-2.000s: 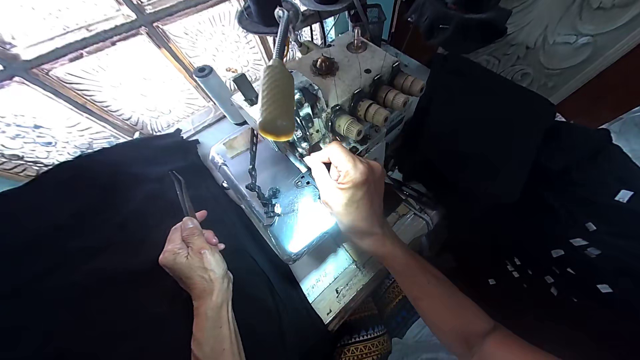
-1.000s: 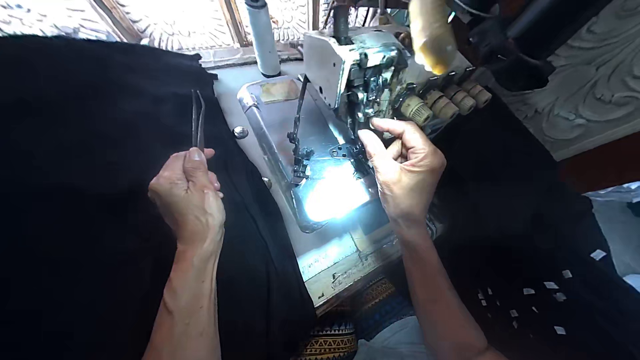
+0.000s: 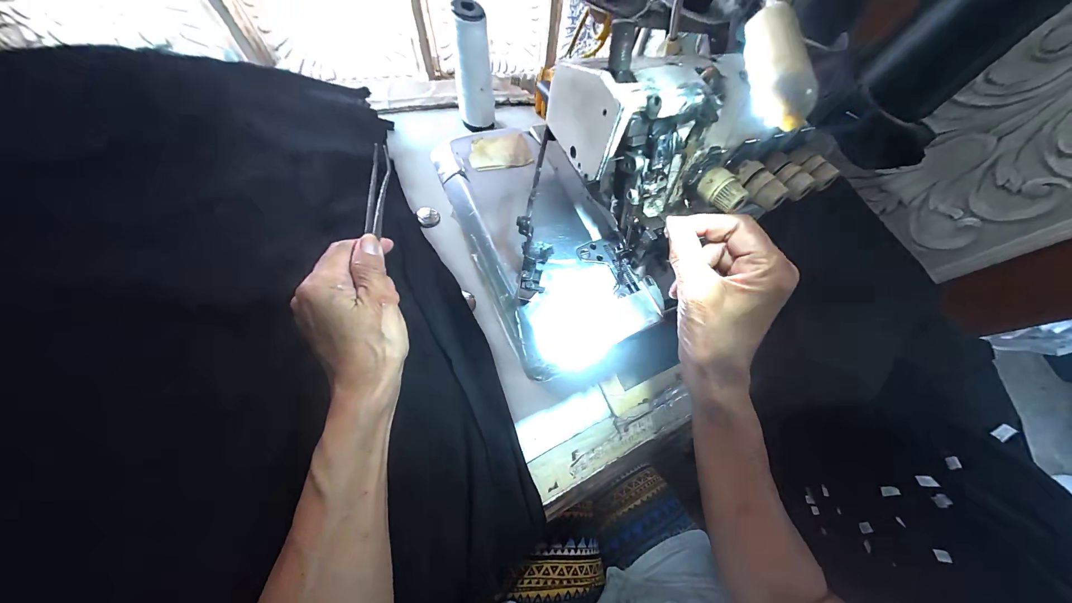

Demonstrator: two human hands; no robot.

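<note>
My left hand (image 3: pixel 356 306) grips a pair of metal tweezers (image 3: pixel 377 193), tips upward, over black fabric (image 3: pixel 167 293). At the needle area of an overlock sewing machine (image 3: pixel 586 109) is my right hand (image 3: pixel 733 280), its thumb and index finger pinched together; whether something thin lies between them cannot be told. The presser foot and needle area are partly hidden in shadow. Bright light falls on the machine's metal bed plate (image 3: pixel 494 243). Several ridged tension knobs (image 3: pixel 723 190) sit just above my right hand.
A white cylinder (image 3: pixel 475 67) stands behind the bed plate. A pale, yellow-tipped lamp or bulb (image 3: pixel 780 67) hangs over the machine. More black fabric (image 3: pixel 871 335) drapes on the right, with small white pieces (image 3: pixel 926 481) on it. A patterned cloth (image 3: pixel 557 574) shows below the table edge.
The view has shifted a lot. The tweezers have stayed in my left hand, while my right hand has remained near the machine's needle area.
</note>
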